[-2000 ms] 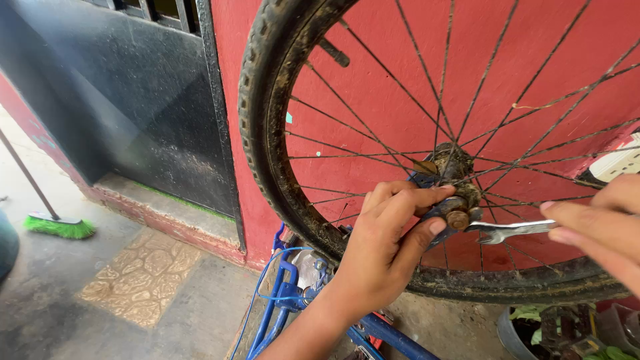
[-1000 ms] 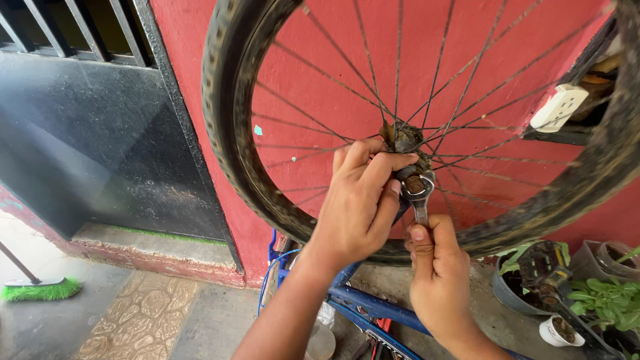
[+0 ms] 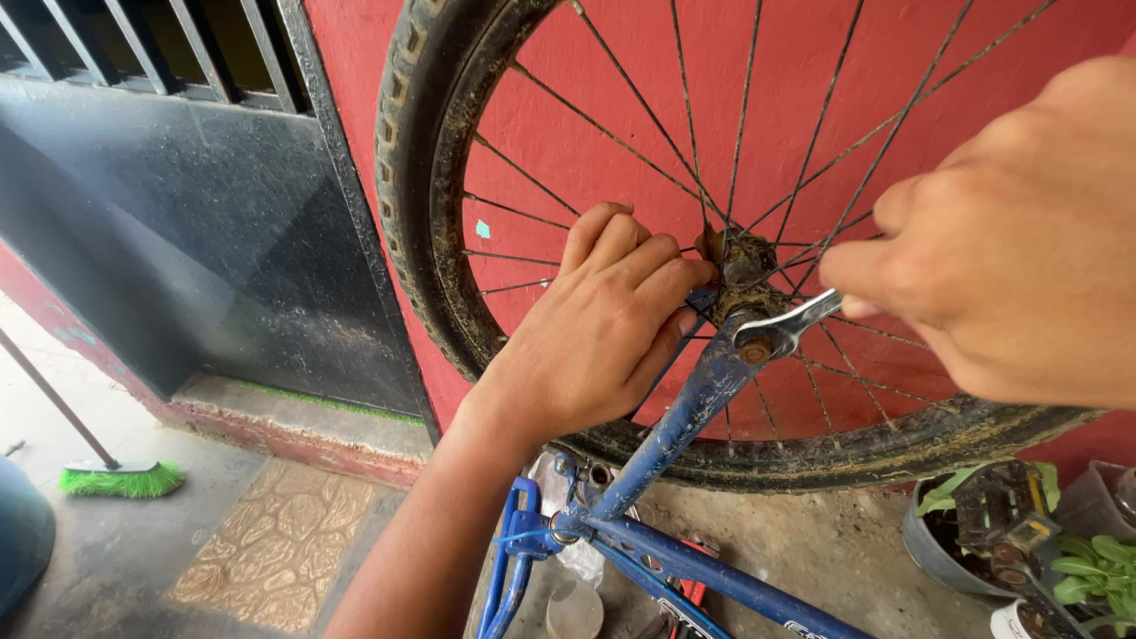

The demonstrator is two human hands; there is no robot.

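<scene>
A muddy bicycle wheel (image 3: 417, 160) stands upright in a scratched blue frame fork (image 3: 679, 422). The open jaw of a metal wrench (image 3: 794, 324) sits around the rusty axle nut (image 3: 755, 350) at the fork's end. My right hand (image 3: 1003, 240) is closed on the wrench's handle, mostly hiding it. Beside the muddy hub (image 3: 745, 257), my left hand (image 3: 603, 328) curls its fingers at the spokes and the far side of the fork; what its fingertips hold is hidden.
Behind the wheel is a red wall (image 3: 621, 106), with a dark metal door (image 3: 204, 222) to the left. A green-bristled broom (image 3: 122, 479) rests on the floor. Below lie the blue bicycle frame (image 3: 710, 572), a plastic container (image 3: 574, 611) and potted plants (image 3: 950, 541) at right.
My right hand has risen from below the hub to its right side, turning the wrench handle with it. My left hand has shifted off the axle end, so the nut and blue fork now show.
</scene>
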